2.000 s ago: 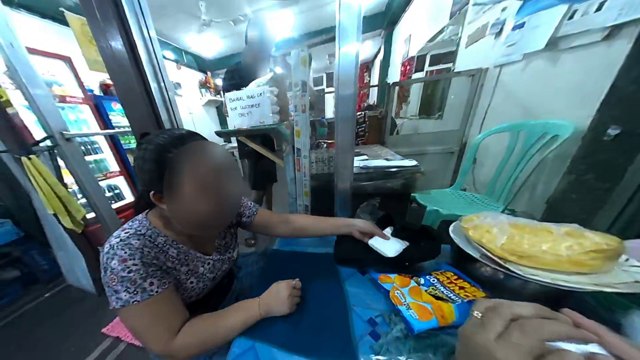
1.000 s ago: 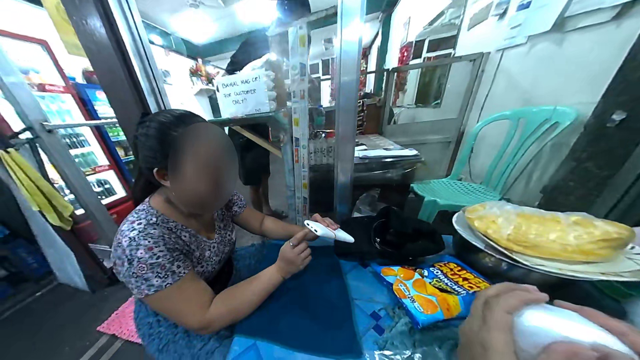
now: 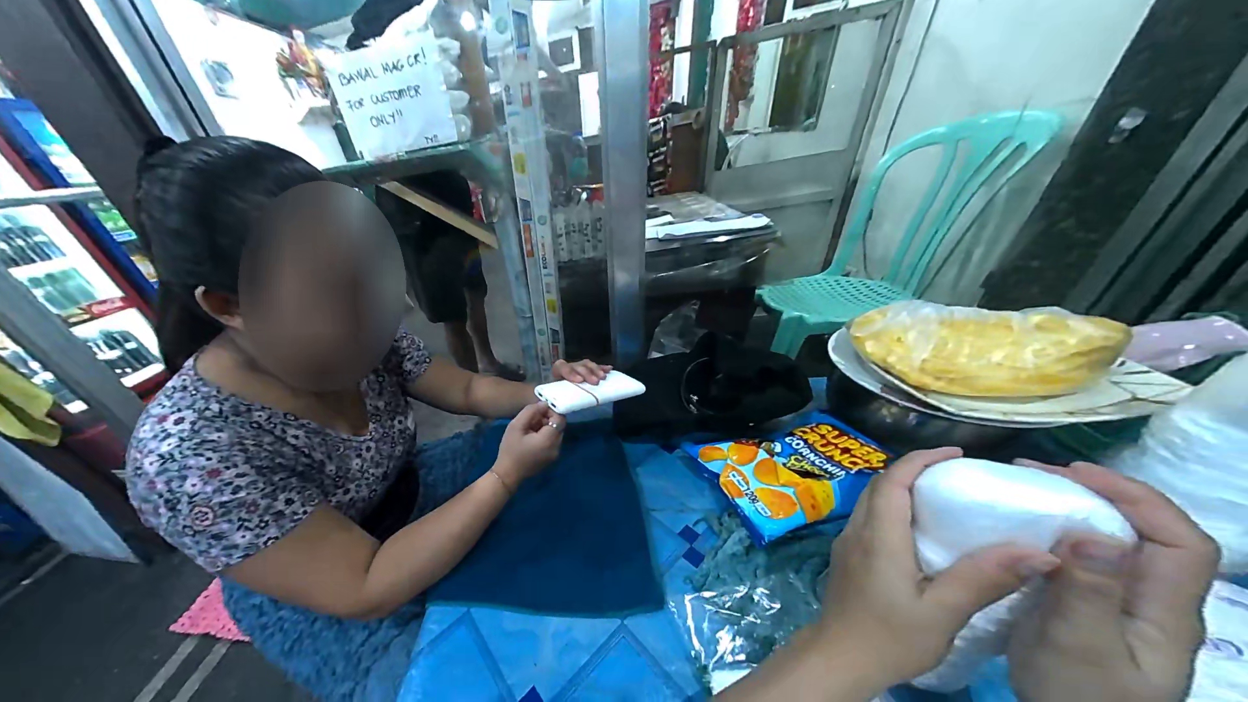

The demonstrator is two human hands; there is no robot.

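A white rounded bundle [image 3: 1014, 507], perhaps wrapped in thin plastic, is held between both my hands at the lower right. My left hand [image 3: 907, 575] grips its left side, the thumb across the front. My right hand [image 3: 1121, 585] closes round its right side. Left of my hands lies a blue and yellow snack bag [image 3: 780, 473] on the table, with clear plastic [image 3: 736, 619] and grey-green cloth near it. Across the table a person [image 3: 292, 419] holds a white flat device [image 3: 590, 391] with both hands, above a dark blue cloth [image 3: 575, 546].
A yellow-filled plastic bag sits on plates [image 3: 1102, 398] over a metal pot [image 3: 907, 414] behind my hands. A black bag [image 3: 721, 385] lies at the table's far edge. Stacked white items [image 3: 1199, 458] stand at the right. Beyond is a green plastic chair [image 3: 838, 288].
The other person's white device has moved from beside the black bag to in front of their body, now in both hands. More of the white bundle shows between my hands. The view has shifted somewhat.
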